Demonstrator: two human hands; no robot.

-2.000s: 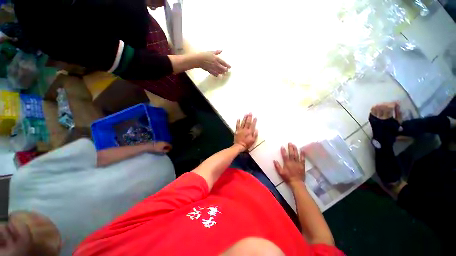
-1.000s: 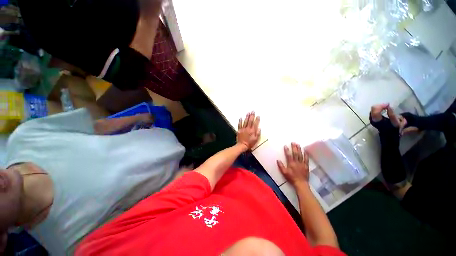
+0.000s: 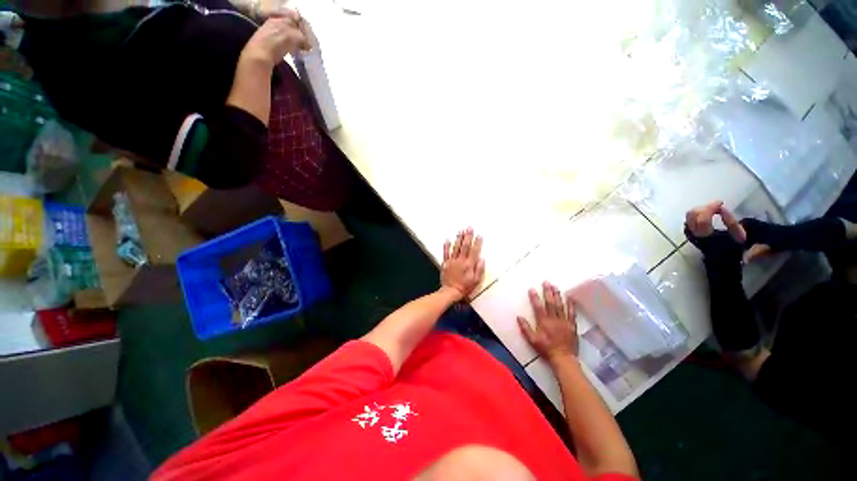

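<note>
My left hand (image 3: pixel 462 265) lies flat near the edge of the pale tiled table (image 3: pixel 507 291), fingers apart, holding nothing. My right hand (image 3: pixel 553 324) also lies flat on the table, fingers spread and empty. Just right of my right hand is a stack of glossy clear bags (image 3: pixel 628 310). The stack lies partly over a printed sheet (image 3: pixel 615 376) at the table's corner. Neither hand grips the stack.
A loose heap of clear bags (image 3: pixel 695 103) lies at the table's far right. Coworkers stand at the upper left and right. On the green floor at left are a blue crate (image 3: pixel 202 305) with dark shiny pieces and brown cardboard boxes (image 3: pixel 160 225).
The person in the pale shirt at left has gone out of view, uncovering the blue crate and a brown box. The upper-left coworker's hands have drawn back. My hands stay flat on the table.
</note>
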